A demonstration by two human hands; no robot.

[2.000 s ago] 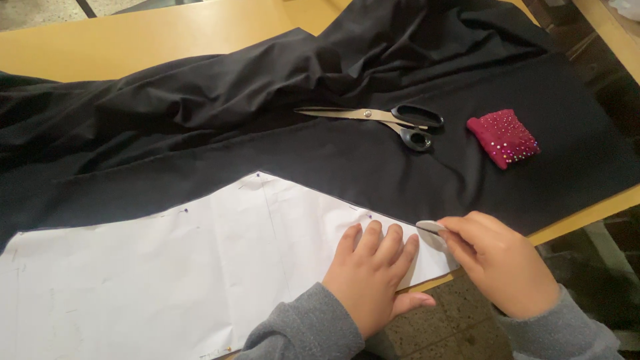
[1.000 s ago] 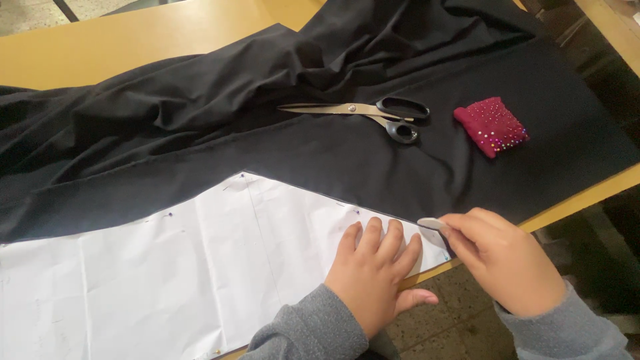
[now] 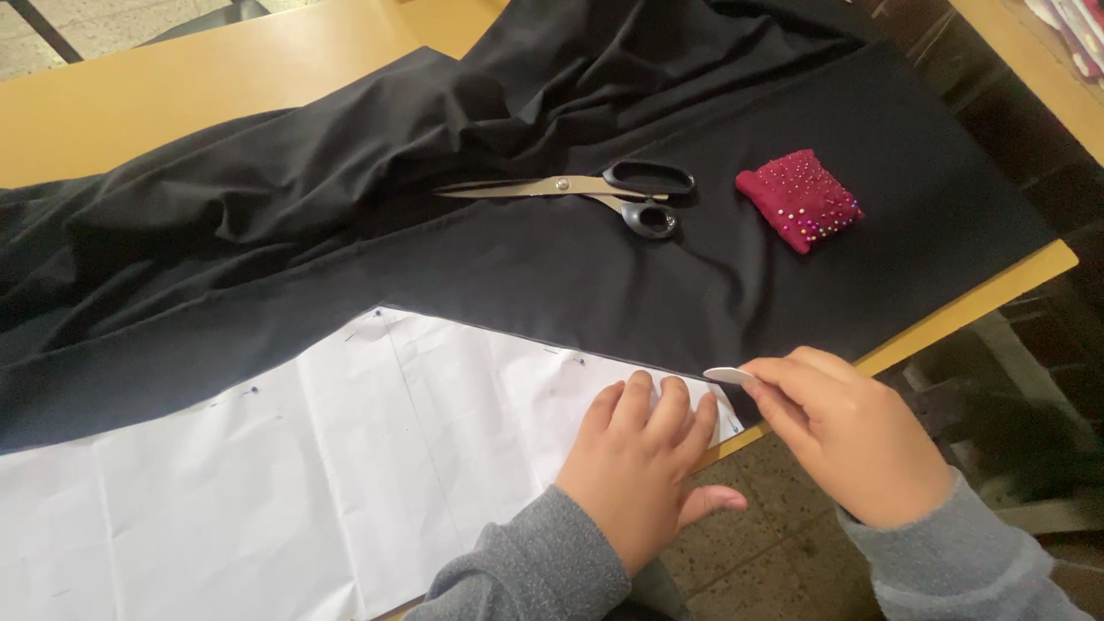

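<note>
A white paper pattern [image 3: 233, 483] lies on black fabric [image 3: 535, 267], fixed with several pins near its upper edge. My left hand [image 3: 651, 457] rests with spread fingers on the pattern's narrow right end and holds nothing. Between thumb and fingers, my right hand [image 3: 841, 427] grips a thin white piece of tailor's chalk [image 3: 728, 375], its tip at the pattern's edge by the right corner. Fabric shears [image 3: 595, 186] with black handles lie on the fabric above, blades slightly apart. To their right sits a red pincushion [image 3: 798, 200] full of pins.
The yellow tabletop [image 3: 216, 82] shows behind the bunched fabric, and its front edge runs along the lower right. Tiled floor [image 3: 733, 535] lies below that edge. Part of another table [image 3: 1048, 78] with some items stands at the top right.
The view has shifted somewhat. My right hand's chalk has tilted and moved slightly along the pattern's edge near the right corner. My left hand stays on the paper.
</note>
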